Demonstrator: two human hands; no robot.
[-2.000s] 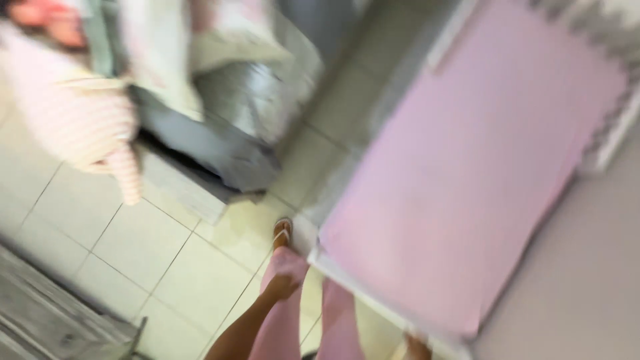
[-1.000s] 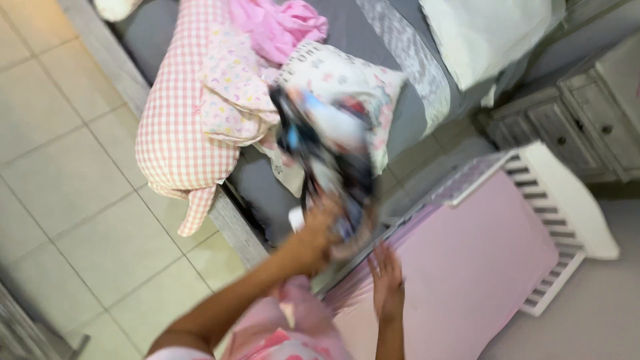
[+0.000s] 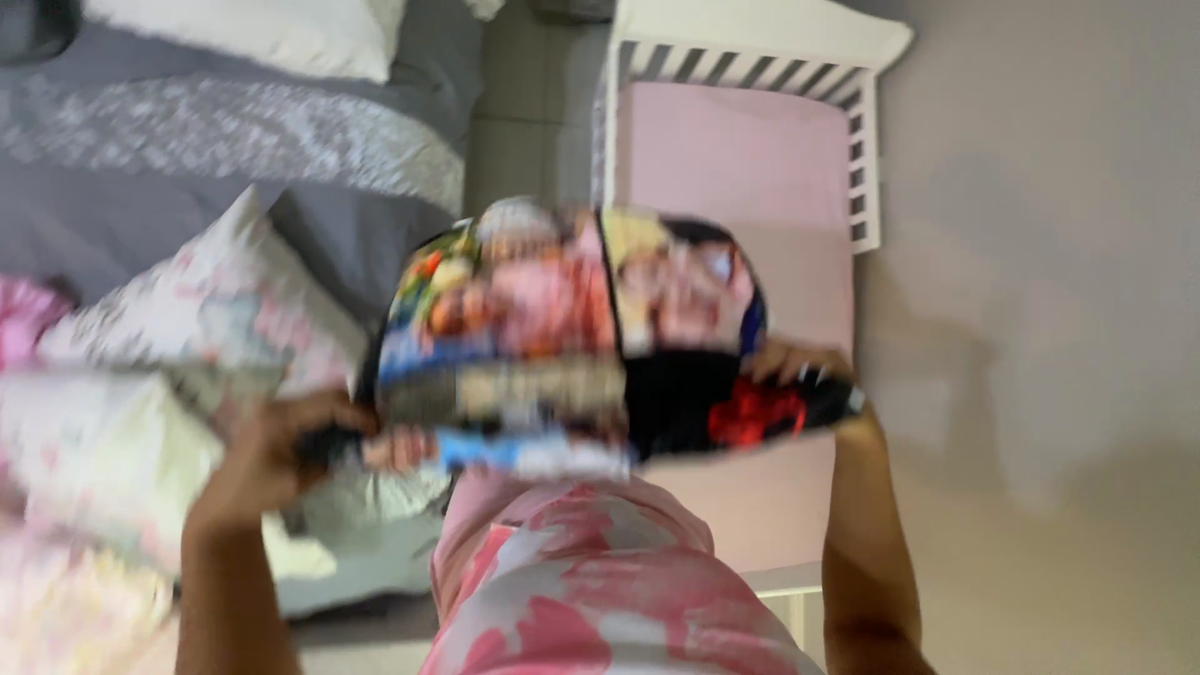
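A printed fabric piece (image 3: 562, 328), curved along its top and covered with blurred photo-like pictures, is stretched between my two hands in front of my body. It may be a cushion or its cover; blur leaves that unsettled. My left hand (image 3: 281, 450) grips its left end by a dark edge. At the opposite end, my right hand (image 3: 797, 361) holds a black corner with a red print. Part of the pink mattress (image 3: 741, 150) in the white toddler bed shows behind the piece.
To the left is a large bed with grey bedding (image 3: 84, 202), a floral pillow (image 3: 253, 281) and a white pillow (image 3: 262, 28). The small bed's white slatted end (image 3: 769, 33) stands ahead, beside a wall (image 3: 1031, 234). A tiled gap (image 3: 520, 122) runs between the beds.
The printed piece, bunched in my left hand one second ago, is now spread between both hands. My right hand, then apart from it over the small bed, has taken hold. The view has turned.
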